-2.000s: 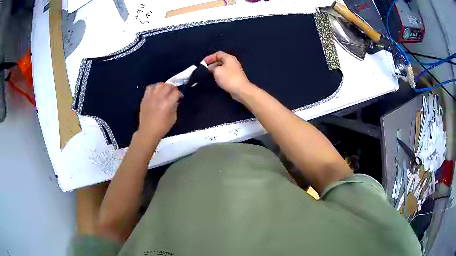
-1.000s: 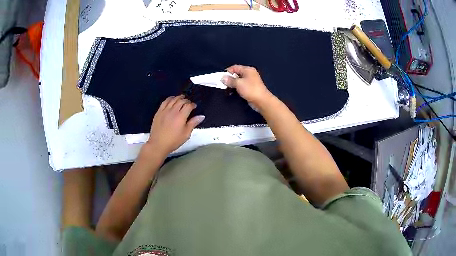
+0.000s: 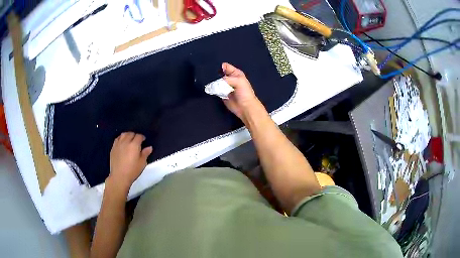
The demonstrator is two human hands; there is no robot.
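Observation:
A large black garment panel (image 3: 171,111) with speckled grey-white edging lies flat on the white table. A gold-black speckled strip (image 3: 277,48) runs along its right end. My right hand (image 3: 240,93) holds a small white piece (image 3: 219,88) above the panel's right half. My left hand (image 3: 128,155) rests on the panel near its front edge, fingers slightly bent. Whether a small black piece lies under it cannot be told against the black cloth.
The iron (image 3: 297,38) with a wooden handle (image 3: 303,21) stands right of the panel. Red-handled shears (image 3: 198,9) and a short tan strip (image 3: 144,39) lie beyond it. A long tan strip (image 3: 29,111) lies left. A red-and-black box (image 3: 369,17) is at far right.
The view has turned and shifted. My right hand has moved right over the panel with the white piece. My left hand has moved left, away from the right hand.

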